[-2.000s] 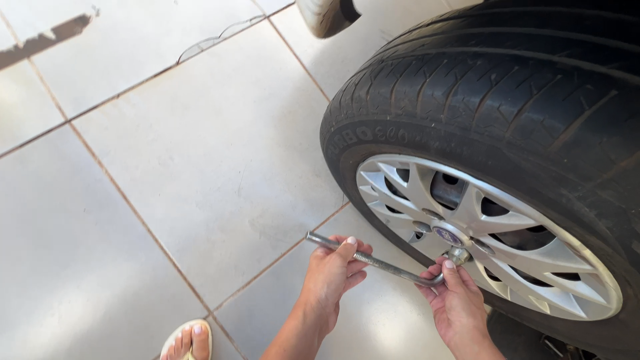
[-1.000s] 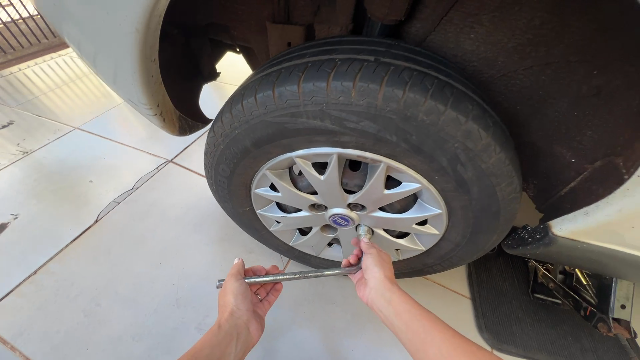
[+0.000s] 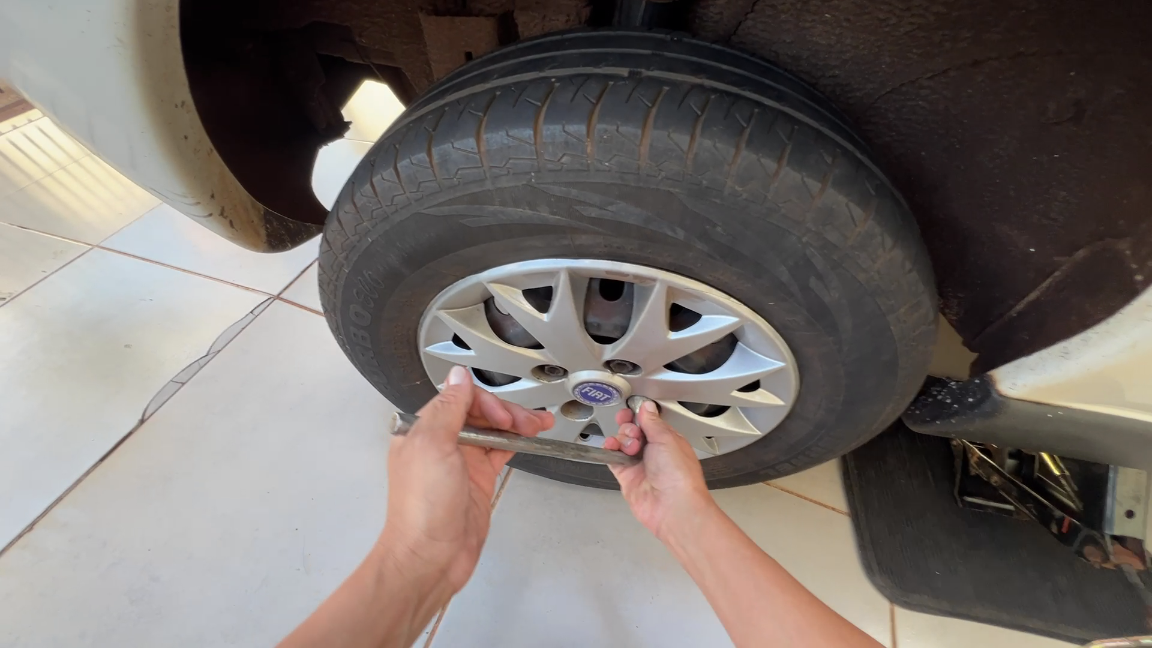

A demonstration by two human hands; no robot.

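Observation:
An L-shaped lug wrench [image 3: 540,446] lies roughly level across the lower part of the silver wheel cover [image 3: 562,328]. Its long bar rests in my left hand [image 3: 445,477], between the thumb and the curled fingers near the free end. My right hand [image 3: 661,459] grips the bent end, thumb and fingers around the socket [image 3: 637,404], which sits at the bolt hole right of the blue Fiat centre badge [image 3: 597,393]. How far the socket reaches into the hole is hidden. The black tire [image 3: 621,207] stands upright in the wheel well.
A scissor jack [image 3: 1021,486] is under the car's sill at the right, above a dark mat [image 3: 954,549]. The pale bumper [image 3: 135,117] curves down at the left. Light floor tiles [image 3: 225,486] lie below, with a cracked strip near a joint.
The view has swung and drawn nearer to the wheel. The socket end was at the wheel cover in both earlier frames, held by my right hand, with my left hand on the bar.

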